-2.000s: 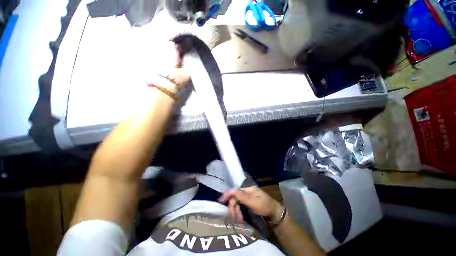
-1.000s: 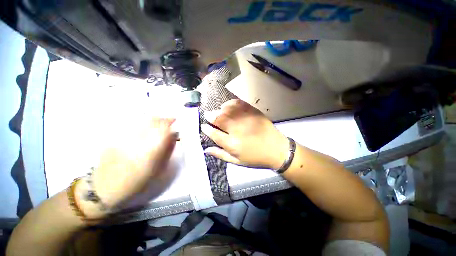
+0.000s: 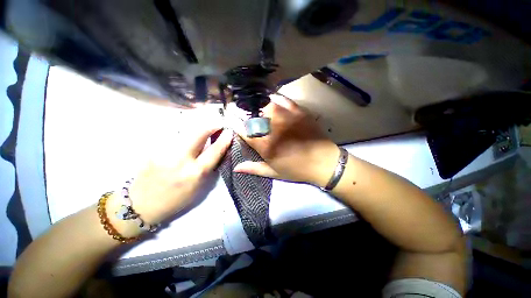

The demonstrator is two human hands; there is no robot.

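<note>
A dark herringbone fabric piece (image 3: 249, 189) lies on the white table from the needle area to the front edge. A pale strip (image 3: 236, 236) shows beside it and hangs over the edge. My left hand (image 3: 195, 160) has its thumb and fingertips on the fabric's upper left side, just in front of the needle area. My right hand (image 3: 294, 139) lies on its right side, thumb on the fabric, fingers partly hidden behind the round grey knob (image 3: 258, 127). The presser foot and needle are hard to make out in the glare.
The sewing machine head (image 3: 372, 35) with blue lettering fills the top. Dark snips (image 3: 344, 86) lie right of the needle on the beige machine bed (image 3: 372, 119). A dark flat device (image 3: 457, 152) lies at the right. Wavy-edged dark pieces (image 3: 13, 116) lie at far left. A marked strip (image 3: 174, 260) runs along the front edge.
Both hands are now together at the fabric near the needle area; my left hand has moved in from the left. The herringbone fabric now covers more of the pale strip. The view has shifted closer.
</note>
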